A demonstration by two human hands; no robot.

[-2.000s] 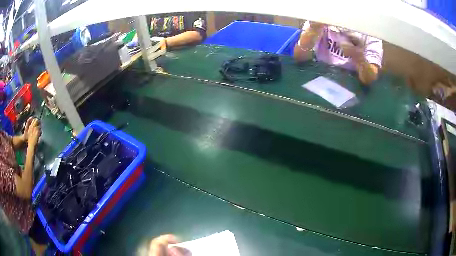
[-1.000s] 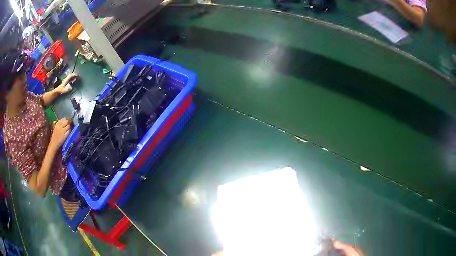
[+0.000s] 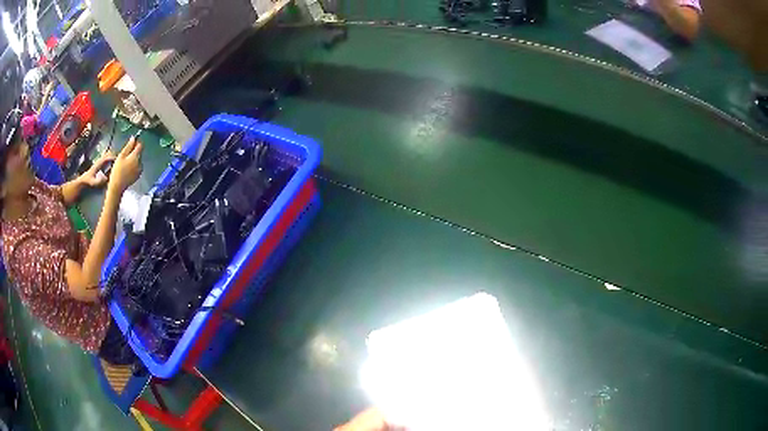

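A glaring white sheet (image 3: 450,366) lies on the green bench at the bottom centre, its lower part cut off by the picture's edge. My left hand (image 3: 368,420) shows only as a small blurred patch of fingers at the sheet's lower left edge; whether it holds anything is hidden. My right hand is not in view. To the left, a blue-rimmed basket (image 3: 274,202) is heaped with black power adapters (image 3: 202,240) and tangled cords. A red basket (image 3: 244,282) shows beneath the blue rim.
The green conveyor belt (image 3: 522,202) with a dark shadow stripe runs beyond the bench. A co-worker in a patterned top (image 3: 55,261) sits at left, near a red stool (image 3: 181,412). Across the belt are a pale sheet (image 3: 630,44), a forearm and black items (image 3: 505,10). A white post (image 3: 143,71) stands behind the basket.
The view has swung down and left, bringing the white sheet into fuller view. The fingers and dark item at the sheet's lower right have left the picture. The co-worker's hand has risen.
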